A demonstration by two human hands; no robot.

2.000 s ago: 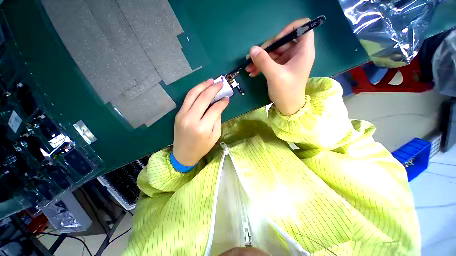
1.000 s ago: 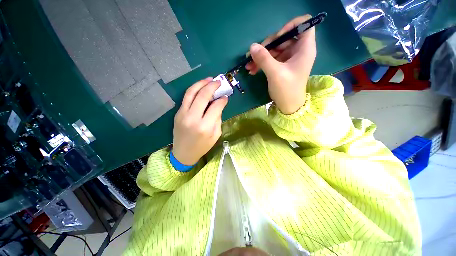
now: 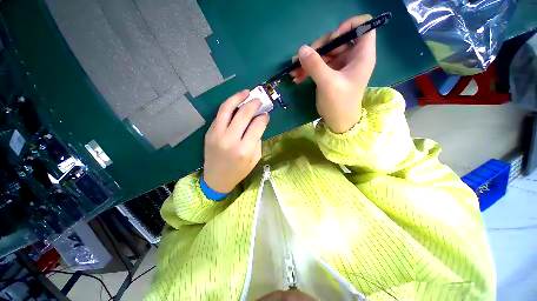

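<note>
A small whitish electronic module point(image 3: 259, 99) lies on the green mat point(image 3: 259, 35) in front of me. A small gold and black connector part point(image 3: 273, 92) sticks out of its right end. My left hand point(image 3: 234, 141), with a blue band at the wrist, holds the module under its fingertips. My right hand point(image 3: 341, 73) grips slim black tweezers point(image 3: 347, 37) like a pen. Their fine dark tip is at the upper edge of the module's connector end; whether it touches is too small to tell.
Grey overlapping strips point(image 3: 135, 59) lie on the mat at upper left. A clear tray with dark modules point(image 3: 53, 182) is at the left, with a small silver piece point(image 3: 98, 154) by its edge. A shiny bag point(image 3: 465, 29), red stool point(image 3: 459, 88) and blue bin point(image 3: 489, 183) are at the right.
My right hand and the tweezers have shifted slightly right and up. The tweezer tip has moved a little left along the module. My left fingers have shifted slightly, with the module still held.
</note>
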